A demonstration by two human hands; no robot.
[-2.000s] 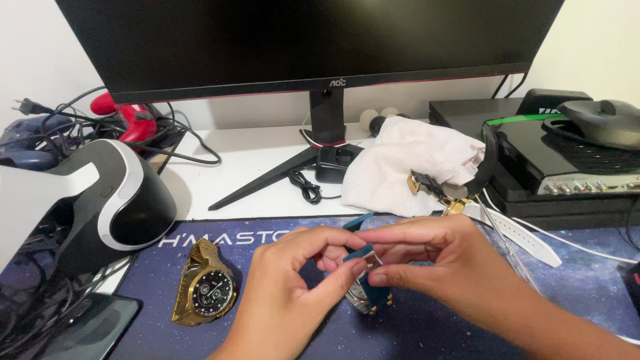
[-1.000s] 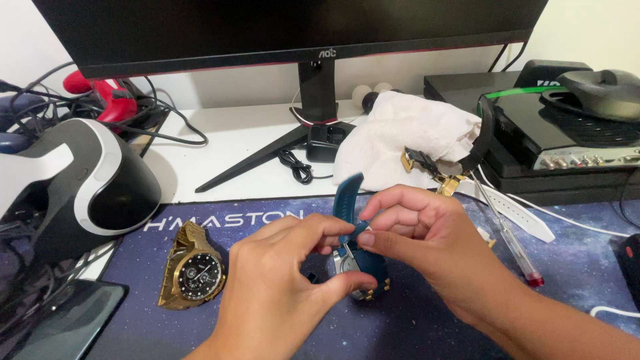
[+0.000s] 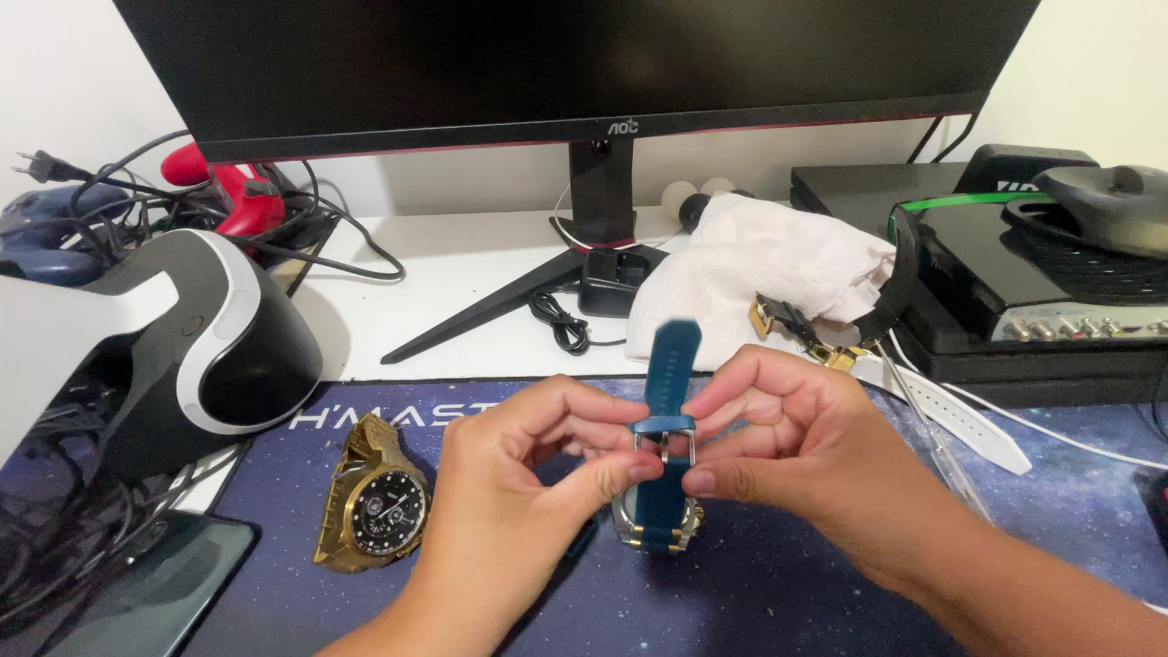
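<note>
A wristwatch with a blue strap is held between both hands over the desk mat, its strap end pointing up and its metal case low, partly hidden behind the strap. My left hand grips the left side of the silver buckle between thumb and fingers. From the other side my right hand pinches the strap and buckle with thumb and fingertips. The strap runs through the buckle and a blue keeper loop. Left of my left hand lies a gold-coloured wristwatch with a black dial.
A monitor stand, black charger and white cloth are behind the hands. Right lie a white watch strap, a black strap with gold parts and a slim screwdriver. A VR headset and smartphone are left.
The strap end, low between my fingers two seconds ago, now stands up above the buckle. Both hands have shifted to the buckle's two sides, leaving it in plain view.
</note>
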